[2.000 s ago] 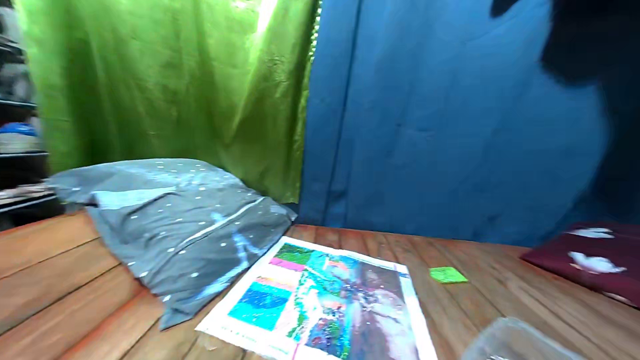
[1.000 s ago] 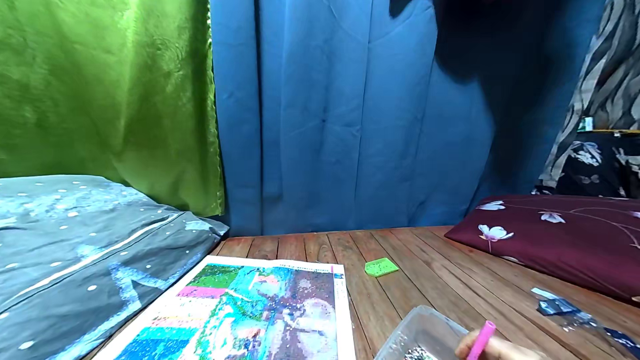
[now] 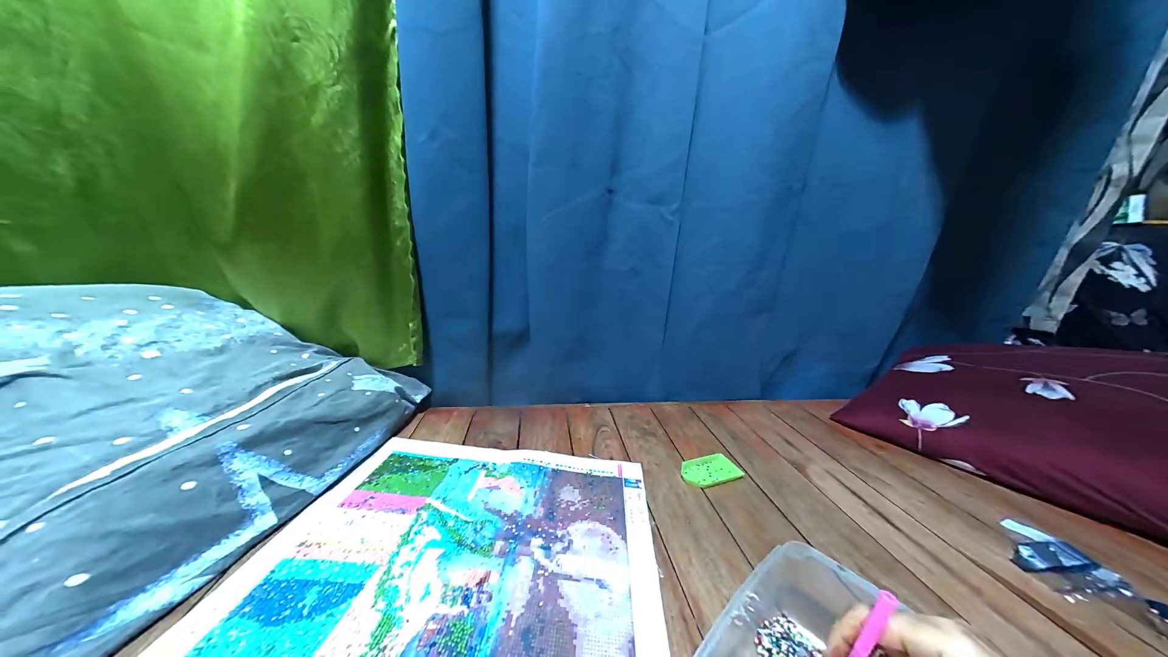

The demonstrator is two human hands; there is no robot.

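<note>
At the bottom right, my right hand [image 3: 912,631] holds a pink pen-like stick [image 3: 875,624] over a clear plastic container [image 3: 803,577]. Small multicoloured beads [image 3: 783,636] lie in the container, some of them hidden behind my fingers. Left of it, a diamond painting canvas [image 3: 651,584] with a white border lies flat, partly covered with coloured beads. Beyond the container a small green plastic tray [image 3: 712,470] rests on the floor. My left hand does not show.
Wooden floorboards [image 3: 776,493] run back to a blue curtain [image 3: 620,201] and a green curtain [image 3: 201,164]. A grey star-patterned pillow [image 3: 182,456] borders the canvas at left. At right are a maroon floral pillow [image 3: 1031,392] and small plastic packets [image 3: 1063,557].
The view has swung to the right since the oldest frame. My right hand with the pink stick, not visible then, came into view and is now lower, over the container.
</note>
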